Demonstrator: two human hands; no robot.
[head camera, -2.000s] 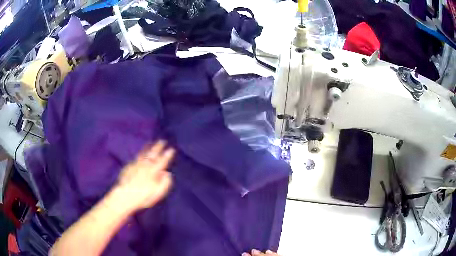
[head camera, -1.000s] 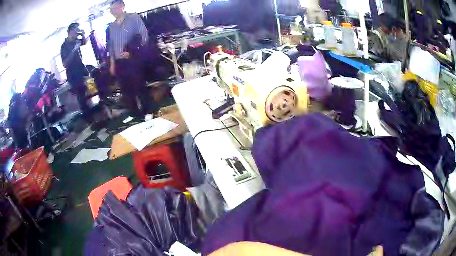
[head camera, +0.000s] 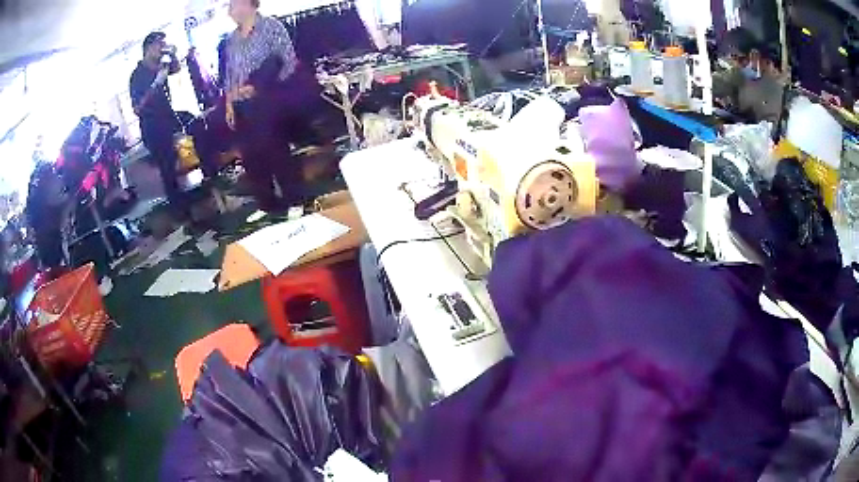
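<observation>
The dark purple garment piece lies in a rumpled heap over the table at the lower right, reaching up to the neighbouring machine's handwheel. A shiny dark purple bundle of work sits at the lower left, over a red stool, with a small white slip at its lower edge. Neither of my hands shows; the cloth fills the bottom right and the frame cuts it off.
A yellowish sewing machine stands on a white table. A red stool, a cardboard box and a red basket are on the left. Two people stand at the back left; another person is at the upper right.
The view has swung left from my own machine to the neighbouring table and floor. The forearm and fingertip seen at the bottom a second ago are out of the picture.
</observation>
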